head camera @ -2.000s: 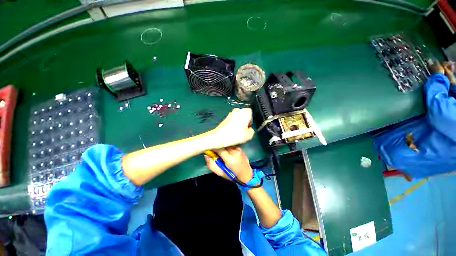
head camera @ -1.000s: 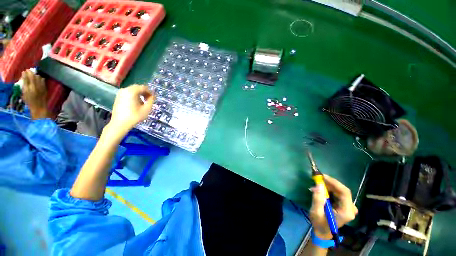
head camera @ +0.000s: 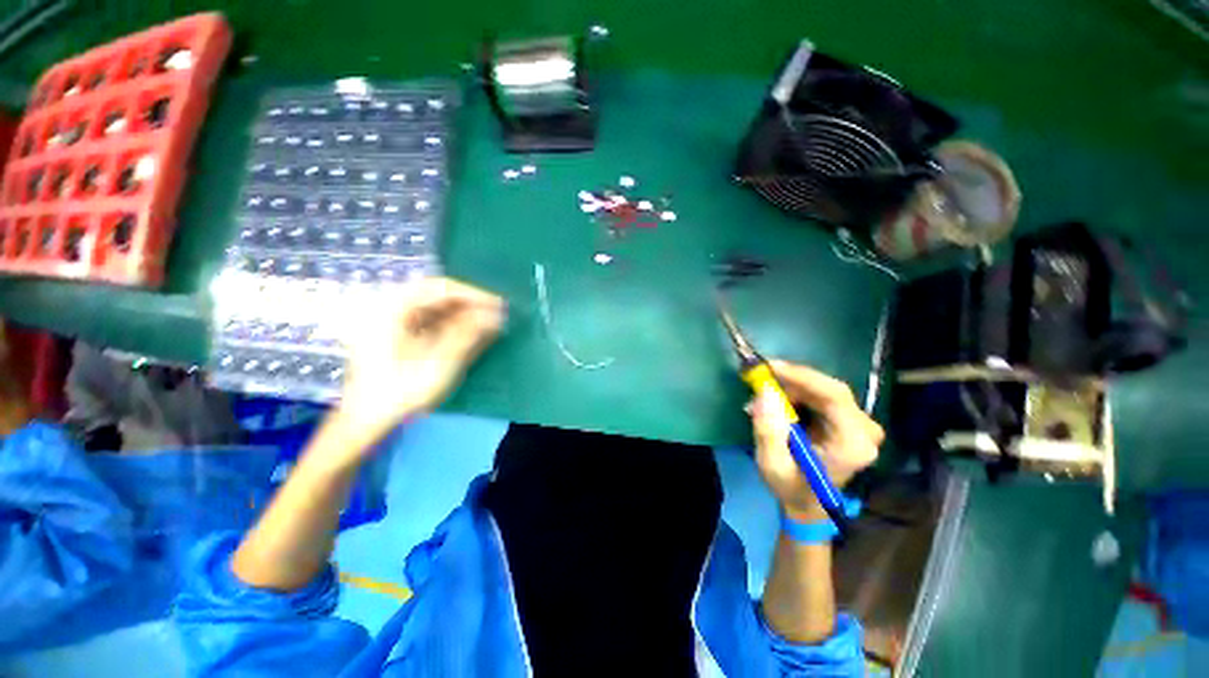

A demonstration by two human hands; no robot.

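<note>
My right hand (head camera: 815, 437) holds the yellow and blue soldering iron (head camera: 785, 421) like a pen, its tip near a small pile of black lead wires (head camera: 740, 269). My left hand (head camera: 422, 347) is blurred, over the lower right part of the clear blister tray (head camera: 347, 159). Its fingers are bent together; whether they hold something cannot be told. A pile of red-wired components (head camera: 630, 212) with white ends lies on the green mat. A thin curved strand of solder wire (head camera: 554, 334) lies between my hands.
Solder reel (head camera: 537, 80) stands at the back. Fan (head camera: 842, 139), round tin (head camera: 975, 199) and black iron stand (head camera: 1061, 298) with yellowish block (head camera: 1063, 417) are right. Red-orange parts tray (head camera: 113, 152) is left. A neighbouring person's blue sleeve (head camera: 80, 543) shows lower left.
Over two seconds the view has swung left, and my hands have moved apart. Since one second ago, my left hand has come rightward from the blister tray's left edge; the iron remains in my right hand.
</note>
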